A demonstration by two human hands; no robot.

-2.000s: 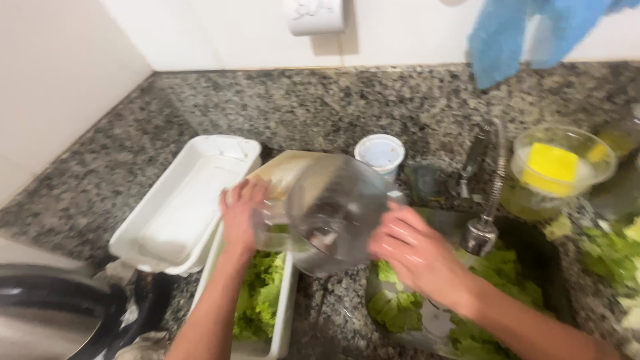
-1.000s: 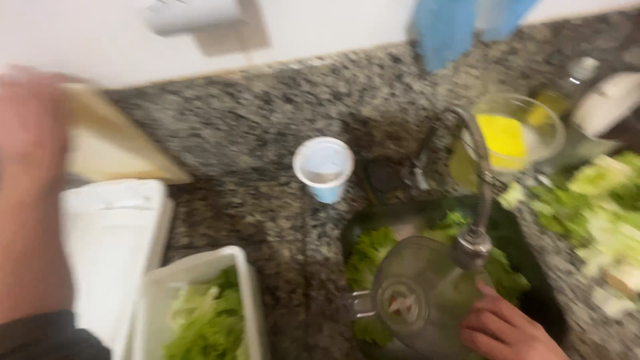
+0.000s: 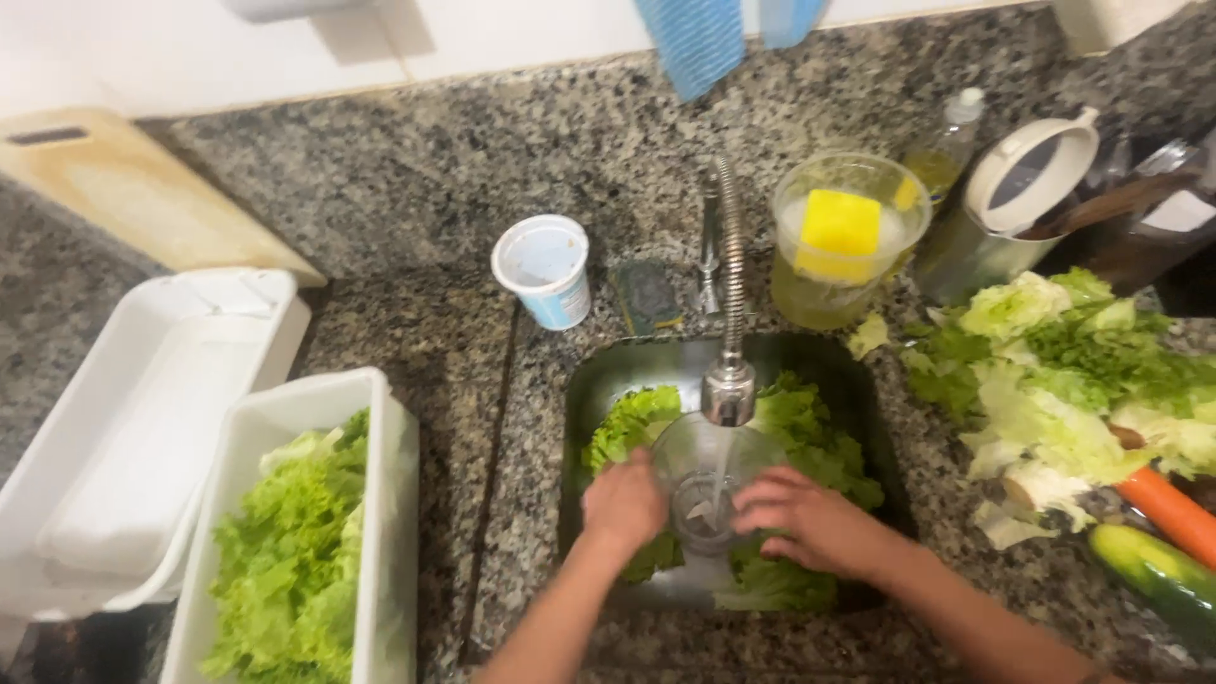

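A clear plastic blender jar (image 3: pixel 711 475) is tilted in the steel sink (image 3: pixel 874 418), its mouth under the spring-neck faucet (image 3: pixel 730 385), and water runs into it. My left hand (image 3: pixel 625 503) grips the jar's left side. On the right side, my right hand (image 3: pixel 793 518) rests its curled fingers against the jar wall. Green lettuce leaves (image 3: pixel 817 437) lie in the sink around and under the jar. Blades or a similar metal part show at the jar's bottom, though not sharply.
Left are a white bin (image 3: pixel 389 494) of lettuce, a white tray (image 3: pixel 142 446) and a leaning cutting board (image 3: pixel 180 199). Behind the sink stand a plastic cup (image 3: pixel 546 275) and a tub (image 3: pixel 826 294) with a yellow sponge (image 3: pixel 841 223). Right lie lettuce (image 3: pixel 1054 370), a carrot (image 3: pixel 1173 513) and a cucumber (image 3: pixel 1154 565).
My left hand has come from the cutting board at the far left to the jar in the sink. The board, earlier lying behind the bin, now leans at the back left. Water now runs.
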